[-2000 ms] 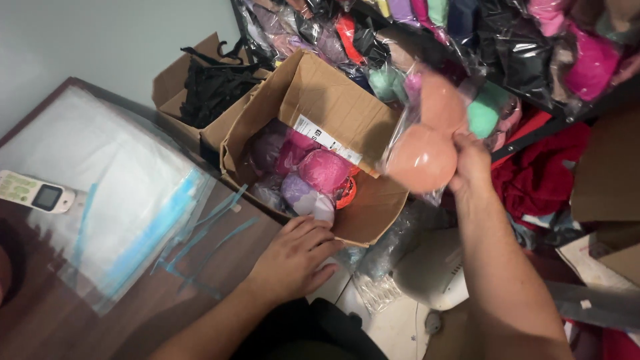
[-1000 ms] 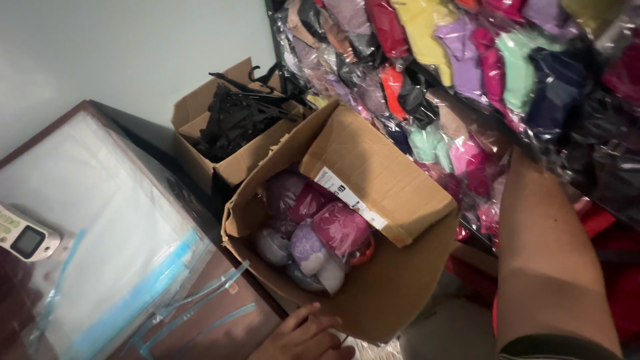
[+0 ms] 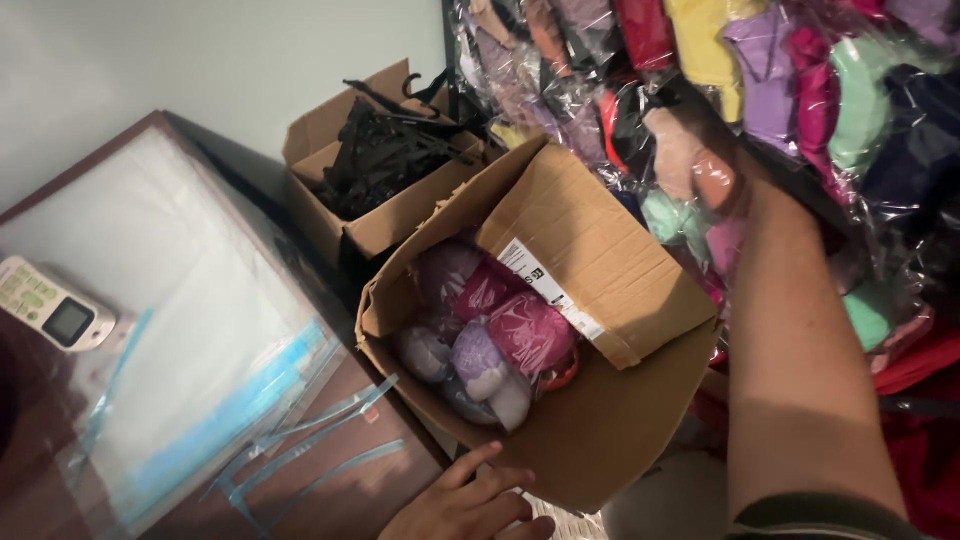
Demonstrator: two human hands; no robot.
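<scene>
My left hand [image 3: 469, 499] is at the bottom edge, fingers apart and holding nothing, beside the lower edge of an open cardboard box [image 3: 622, 420]. Inside the box lie several bras in clear plastic, among them a magenta one [image 3: 531, 330] and a lilac one [image 3: 478, 361]. My right arm stretches up the right side to the racked garments, where my right hand [image 3: 720, 146] is shadowed and blurred. A salmon-orange bra cup [image 3: 712, 180] in plastic shows right by it; whether the hand grips it I cannot tell.
Bagged garments in many colours [image 3: 765, 75] fill the upper right. Behind the open box stands a smaller carton [image 3: 315, 210] of black plastic hangers [image 3: 382, 157]. At left, a brown table [image 3: 337, 495] bears clear plastic bags [image 3: 202, 300], blue-edged strips [image 3: 322, 420] and a remote control [image 3: 56, 304].
Two seconds ago my right hand held the salmon-orange bra over the box's right side; it has since moved away to the racked garments. My left hand has left the box's opening and is lower.
</scene>
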